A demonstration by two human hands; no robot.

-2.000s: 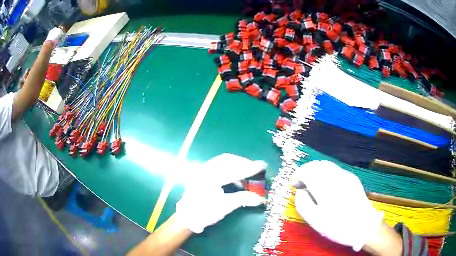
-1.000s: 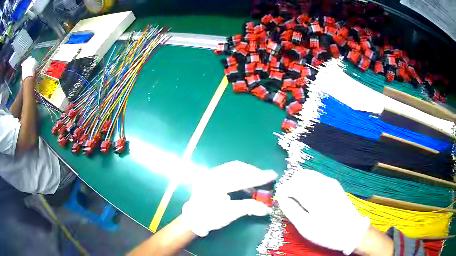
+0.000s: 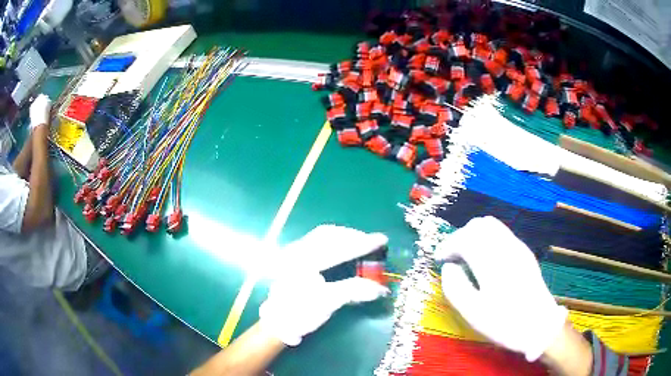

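Observation:
My left hand [image 3: 316, 283], in a white glove, holds a red and black connector housing [image 3: 373, 272] between thumb and fingers. A short yellow wire shows at the housing's right side. My right hand [image 3: 500, 286], also gloved, is over the wire bundles, thumb and fingers bent together near the terminal edge; whether it holds a wire cannot be told. Below it lie the yellow wires [image 3: 611, 330] and red wires [image 3: 456, 358]. The whitish crimp terminals [image 3: 412, 294] form a ragged edge between my hands.
White wires [image 3: 515, 139], blue wires [image 3: 508, 182], black wires [image 3: 500, 213] and tan dividers [image 3: 596, 218] lie at right. Loose housings [image 3: 412, 88] are heaped behind. Finished pigtails [image 3: 162, 147] lie left of the yellow line [image 3: 294, 187]. A neighbour's arm [image 3: 38, 176] and wire tray [image 3: 158, 55] are at far left.
My right hand has moved up from the red and yellow wires, away from the housing. A yellow wire now shows at the housing. The neighbour's hand has moved down and left.

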